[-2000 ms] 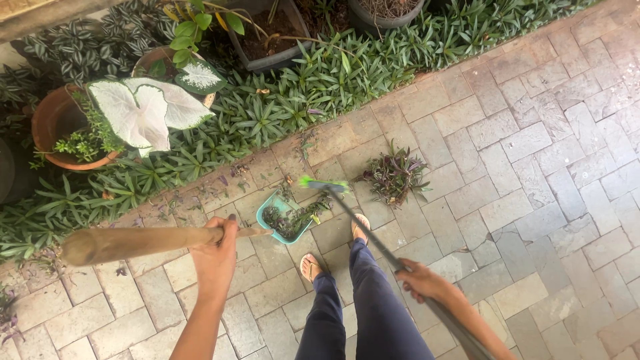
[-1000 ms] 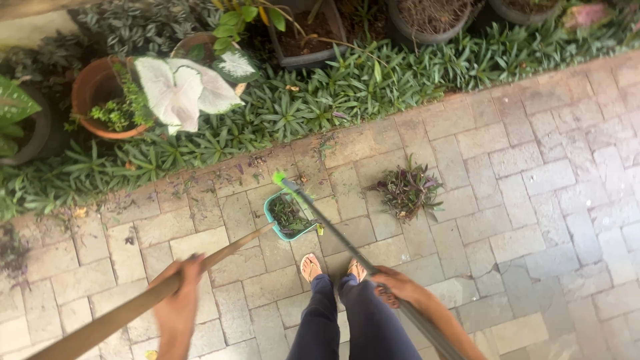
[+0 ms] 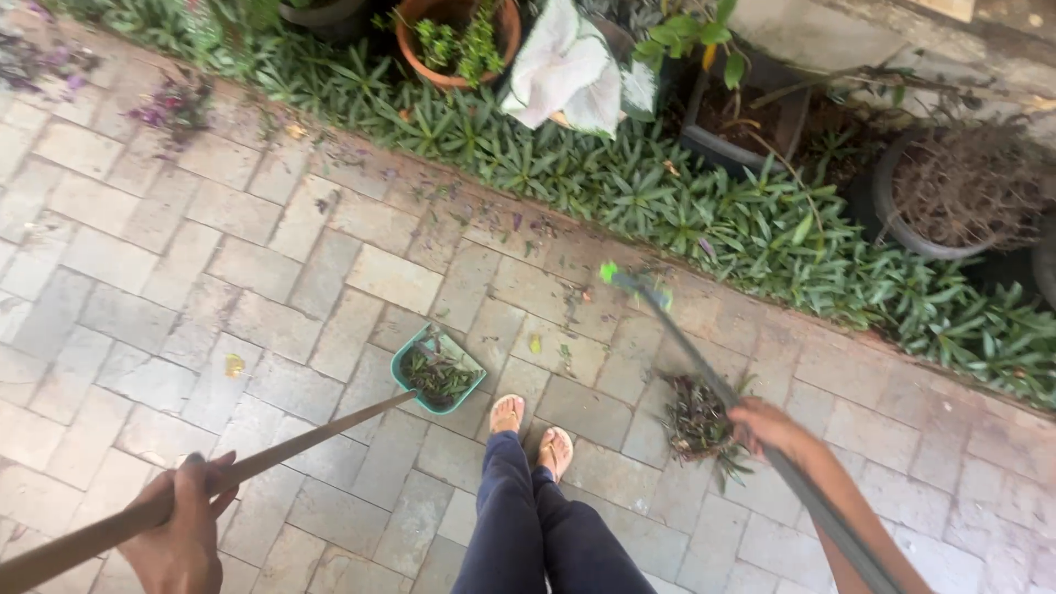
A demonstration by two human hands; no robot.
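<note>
At the lower left, my left hand [image 3: 183, 516] is wrapped around the wooden handle [image 3: 313, 435] of a teal dustpan [image 3: 398, 368]. Leafy plant clippings [image 3: 439, 373] lie in the pan, which rests on the paving left of my feet. My right hand [image 3: 763, 429] grips the dark handle [image 3: 691, 351] of a broom at the right. The broom's green and blue head [image 3: 635, 285] is blurred and lies near the planted border. A heap of dark and green clippings [image 3: 697, 417] sits on the pavers beside my right hand, partly behind the handle.
A bed of green plants [image 3: 528, 169] edges the stone paving [image 3: 280, 322]. Behind it stand a terracotta pot [image 3: 450, 81], a square dark planter [image 3: 701, 144] and a round grey pot [image 3: 887, 194]. Purple plant pieces [image 3: 173, 107] and scattered debris lie along the border; a yellow leaf [image 3: 235, 365] lies farther left.
The view has turned and shifted left along the border. The dustpan now lies farther from the broom head, which was beside it in the earlier frames. Both hands keep their holds.
</note>
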